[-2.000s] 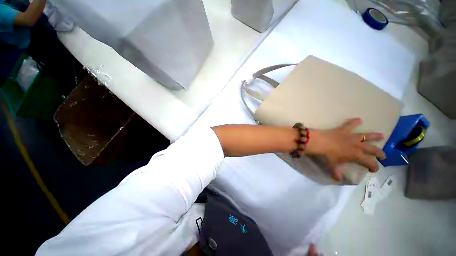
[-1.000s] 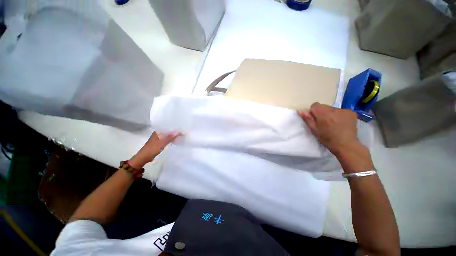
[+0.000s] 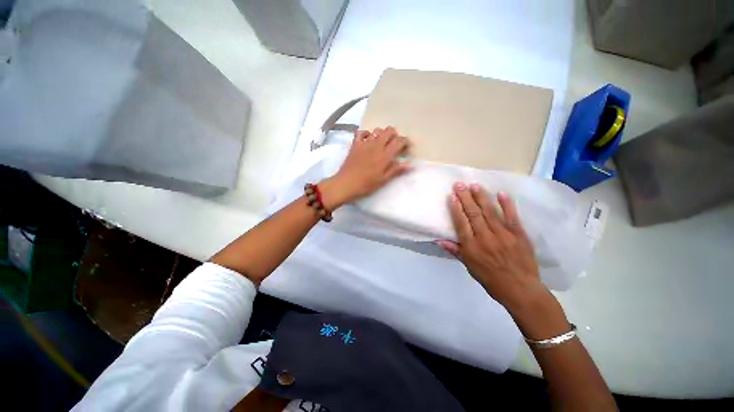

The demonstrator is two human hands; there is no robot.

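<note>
A beige tote bag [image 3: 463, 117] lies flat on white paper, its strap handle [image 3: 342, 117] at its left end. A sheet of thin white wrapping paper [image 3: 555, 209] is folded over the bag's near part; its far part is bare. My left hand [image 3: 374, 165] rests where the fold's edge meets the bag's left part, fingers slightly bent. Whether a small piece of tape is under its fingertips, I cannot tell. My right hand [image 3: 492, 241] lies flat on the folded paper, fingers spread.
A blue tape dispenser [image 3: 586, 141] with a yellow roll stands right of the bag. Taupe bags [image 3: 684, 165] stand at the right. A large wrapped block [image 3: 181, 105] stands at the left, another greyish block [image 3: 294, 24] behind. A barcode label [image 3: 594, 217] shows by the paper's right end.
The paper has come down over the bag's near part. My left hand has moved right and up from the paper's left end onto the fold; my right hand has come down onto the paper, flat.
</note>
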